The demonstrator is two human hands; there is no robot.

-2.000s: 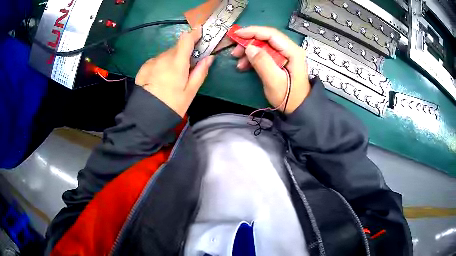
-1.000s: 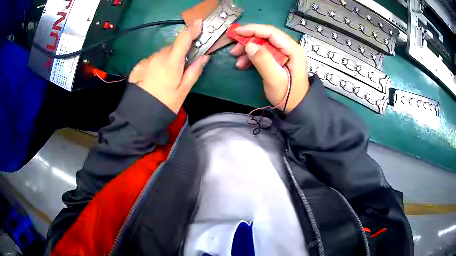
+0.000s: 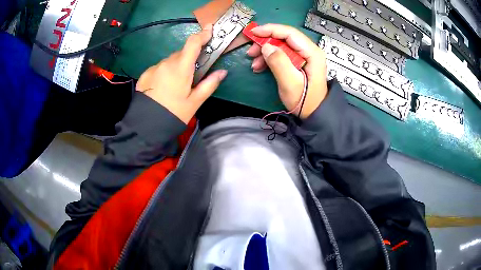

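A grey metal strip (image 3: 224, 36) with a row of round features lies tilted on a brown copper plate (image 3: 210, 12). My left hand (image 3: 176, 79) holds the strip's near end, fingers along its left side, thumb lifted off to the right. My right hand (image 3: 292, 66) holds a red pen (image 3: 279, 49) like a pencil, its front end close to the strip's upper right edge. The tip is too small to tell whether it touches. A thin red and dark lead (image 3: 303, 95) runs from the pen past my wrist.
Several waiting strips (image 3: 364, 76) lie side by side at the right, with a short strip (image 3: 439, 109) beyond. A pale rail (image 3: 453, 63) is behind them. At the left are a power unit (image 3: 66, 42), a lit red connector (image 3: 105, 74) and a black cable (image 3: 132, 33) reaching the brown plate.
The strip has slid slightly down and left on the plate. My left thumb has opened away from the strip's edge. My right hand and the pen have barely moved.
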